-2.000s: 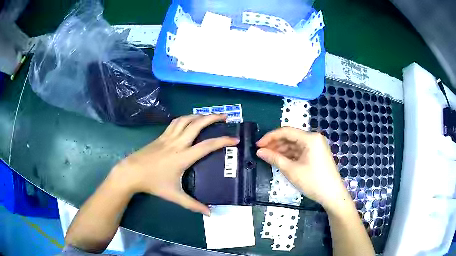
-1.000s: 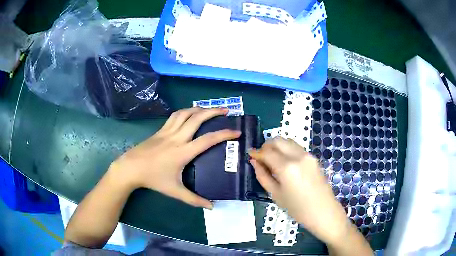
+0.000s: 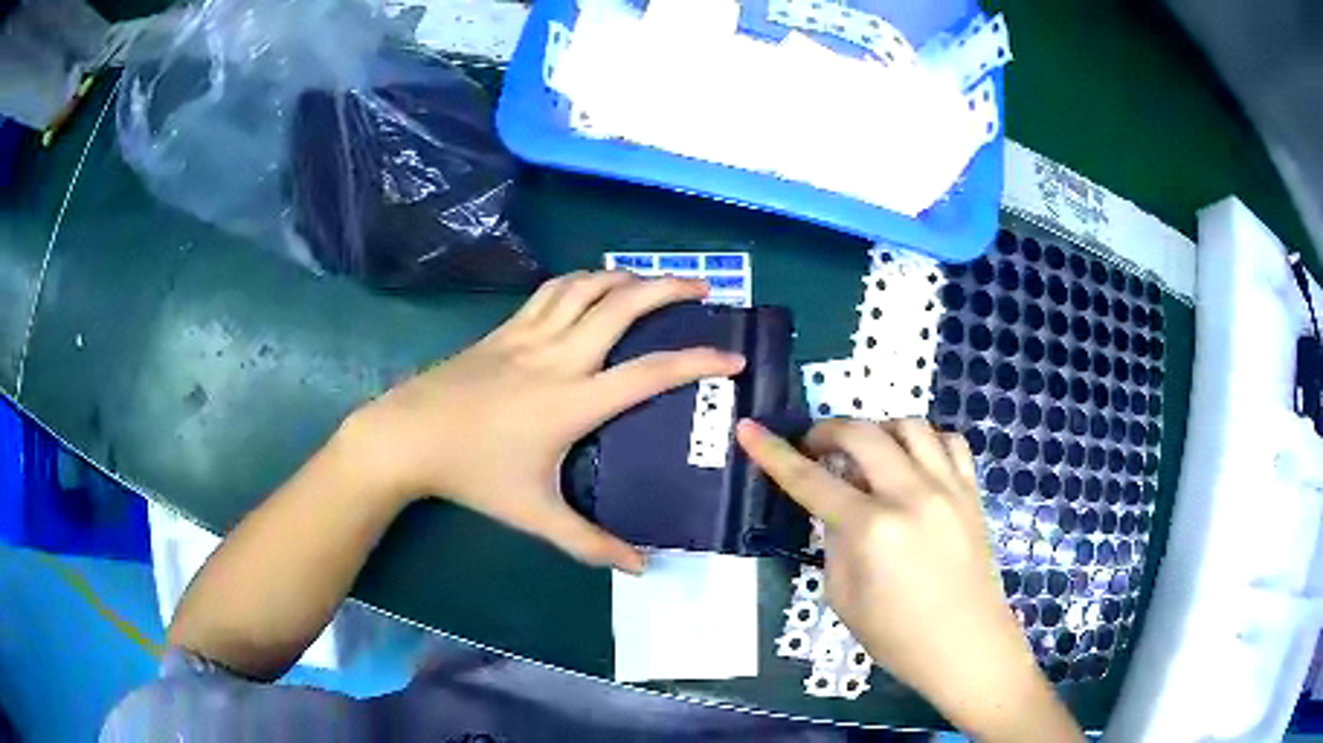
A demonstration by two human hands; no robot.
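Observation:
A flat black device unit (image 3: 660,465) with a small white label on its face lies on the bench in front of me, over a label sheet (image 3: 682,617) that shows above and below it. My left hand (image 3: 508,421) is spread over the unit, fingers at its top edge and face, thumb at its lower edge, holding it. My right hand (image 3: 892,530) has its index fingertip on the raised ridge beside the label; the other fingers are curled. Dot sticker strips (image 3: 897,334) lie right of the unit, partly hidden by my right hand. A sheet of round black pads (image 3: 1052,392) lies further right.
A blue plastic bin (image 3: 755,196) full of white sticker pieces stands at the back. A plastic bag of dark parts (image 3: 392,189) lies at back left. A white foam tray (image 3: 1226,508) stands at the right edge. A green-topped bench (image 3: 218,363) lies under everything.
My right hand went from pinched fingers beside the unit to an extended index finger pressed on its ridge. My left hand keeps its hold. The whole view has shifted slightly.

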